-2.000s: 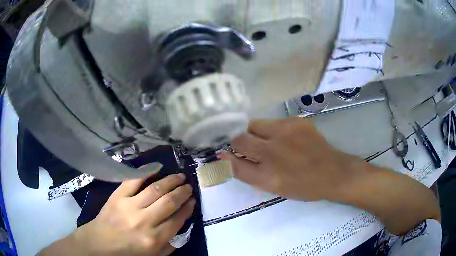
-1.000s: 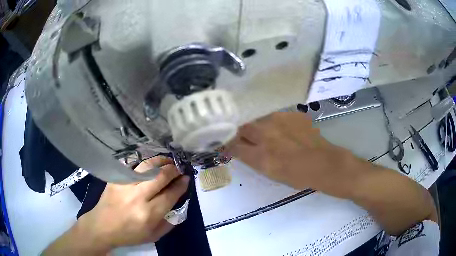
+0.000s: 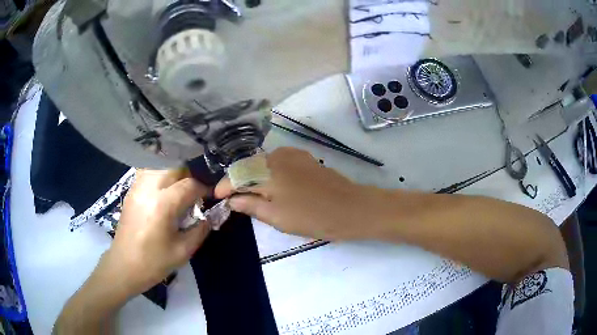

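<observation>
A dark fabric panel (image 3: 234,281) lies below the needle area and runs to the frame's bottom edge. My left hand (image 3: 157,226) and my right hand (image 3: 288,196) meet over its upper part, just below the presser foot area. The fingertips of both hands pinch a small crumpled whitish piece (image 3: 218,214), perhaps the printed fabric. A patterned strip (image 3: 105,198) shows left of my left hand. The sewing machine head (image 3: 288,46) hangs above, with its tension dial (image 3: 190,60) and a small cream ribbed knob (image 3: 249,173). The needle itself cannot be made out.
Black tweezers (image 3: 327,139) and a silver phone (image 3: 419,91) lie behind my right arm. Thread snips (image 3: 556,166) and a silver loop-ended tool (image 3: 516,160) lie at the right. More dark fabric (image 3: 65,154) lies at the left. A blue rim (image 3: 8,229) runs along the left edge.
The view has shifted, showing the phone and tweezers. My right hand has come from beside the needle area to my left fingers, and both now hold the whitish piece.
</observation>
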